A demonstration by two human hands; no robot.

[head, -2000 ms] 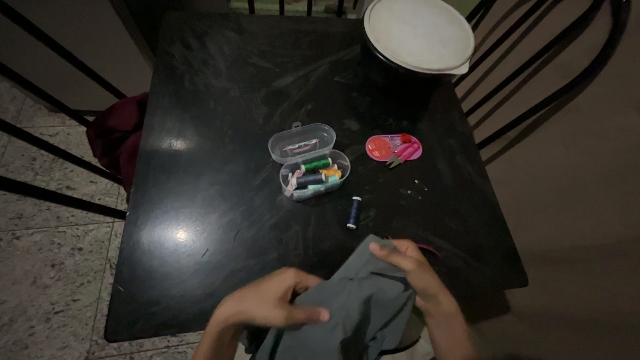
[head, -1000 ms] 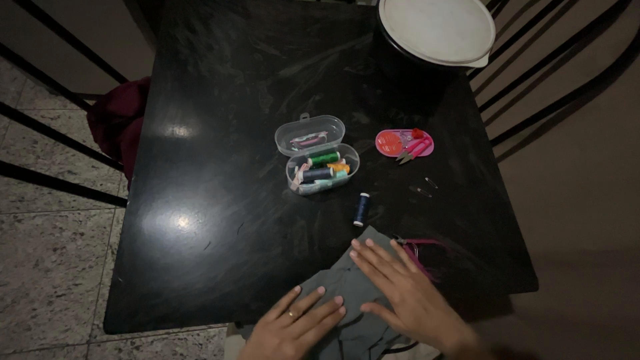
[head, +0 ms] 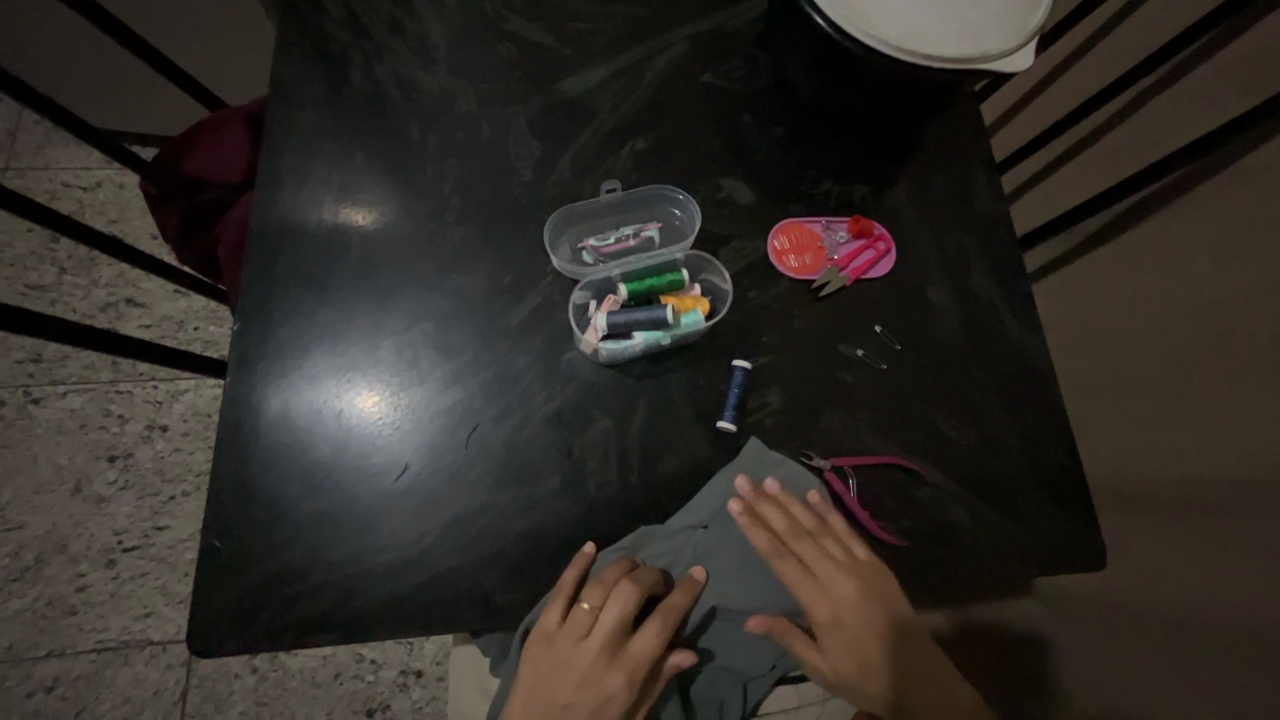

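Observation:
Gray fabric [head: 745,540] lies over the near edge of the black table, partly covered by my hands. My left hand [head: 610,635], with a ring on one finger, rests on it with fingers bent and apart. My right hand [head: 825,590] lies on its right part, fingers extended. Pink-handled nippers [head: 860,495] lie just right of the fabric. A dark blue thread spool [head: 734,396] sits beyond the fabric's tip. Behind it stands an open clear plastic case [head: 575,325] holding a green thread spool [head: 653,285], a dark spool [head: 637,320] and other threads.
A pink tray [head: 785,270] carries needles and pink thread snips [head: 857,262]. Two safety pins [head: 875,350] lie nearer. A black pot with a white lid [head: 940,25] stands at the back right. Chairs flank the table; dark red cloth [head: 205,200] hangs at the left.
Two seconds ago both hands held the fabric raised and bunched; now it lies lower, with the hands spread on top. The nippers show more fully beside my right hand.

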